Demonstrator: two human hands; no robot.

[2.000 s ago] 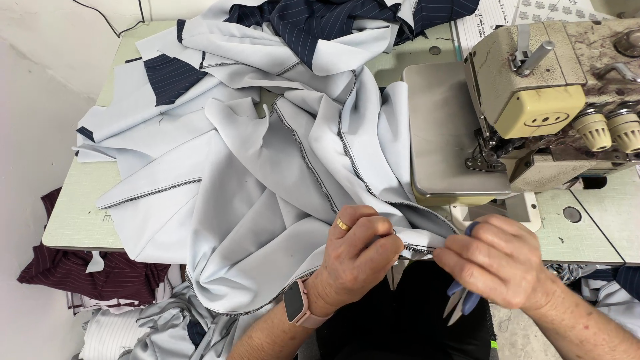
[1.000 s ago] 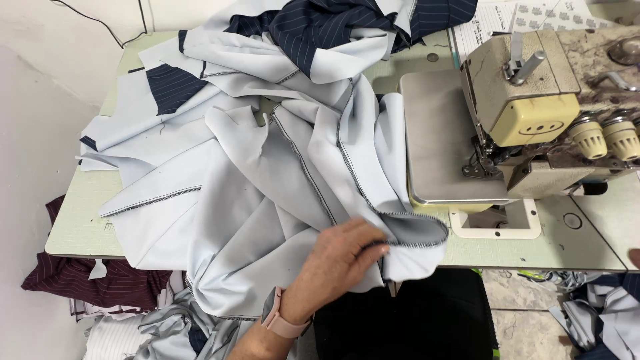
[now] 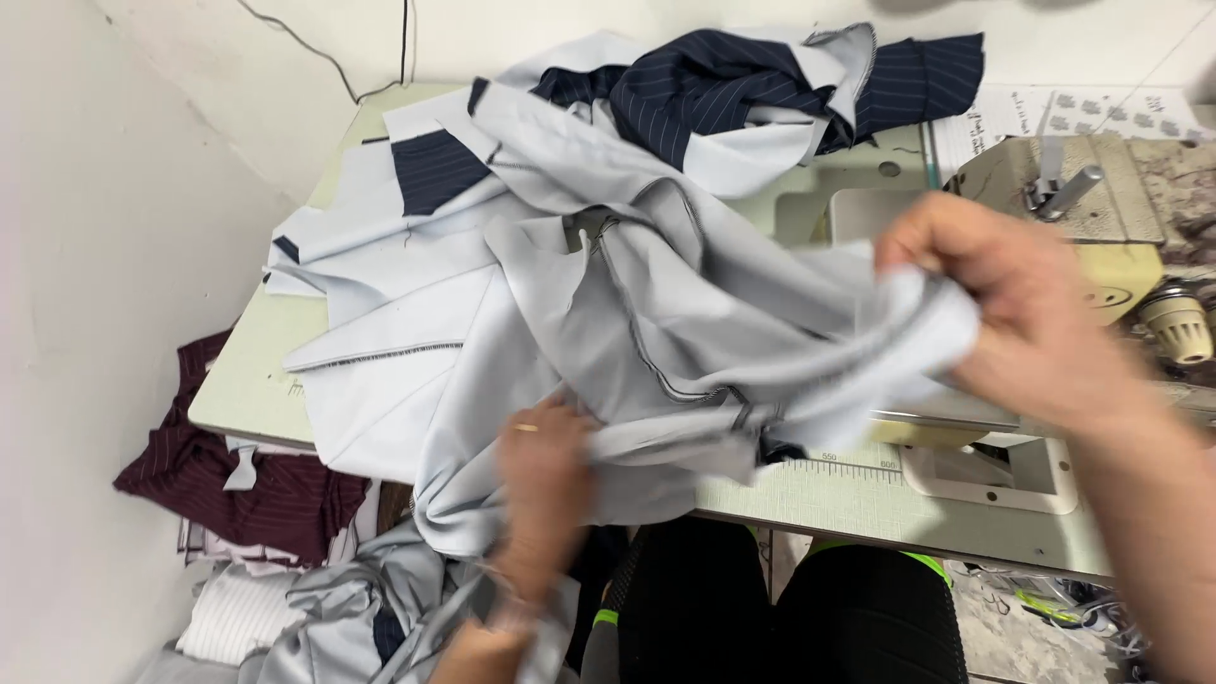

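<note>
A light grey fabric garment (image 3: 655,313) with dark overlocked seams lies bunched over the sewing table. At the right my right hand (image 3: 1007,304), blurred, grips an edge of it, lifted in front of the overlock sewing machine (image 3: 1054,190). My left hand (image 3: 546,475), also blurred, is on the garment near the table's front edge; its fingertips are partly hidden, and whether they pinch the cloth I cannot tell. Navy pinstriped fabric (image 3: 712,85) is bunched with grey cloth at the back of the table.
Printed papers (image 3: 1064,114) lie behind the machine. Maroon pinstriped cloth (image 3: 247,484) and a pile of grey fabric (image 3: 418,589) are below the table's left side. A white wall (image 3: 114,313) stands at the left. Thread scraps (image 3: 1064,608) lie at the lower right.
My right hand, out of view one second ago, now holds up a garment edge at the right. The small scissors seen in it two seconds ago no longer show. My left hand has moved left.
</note>
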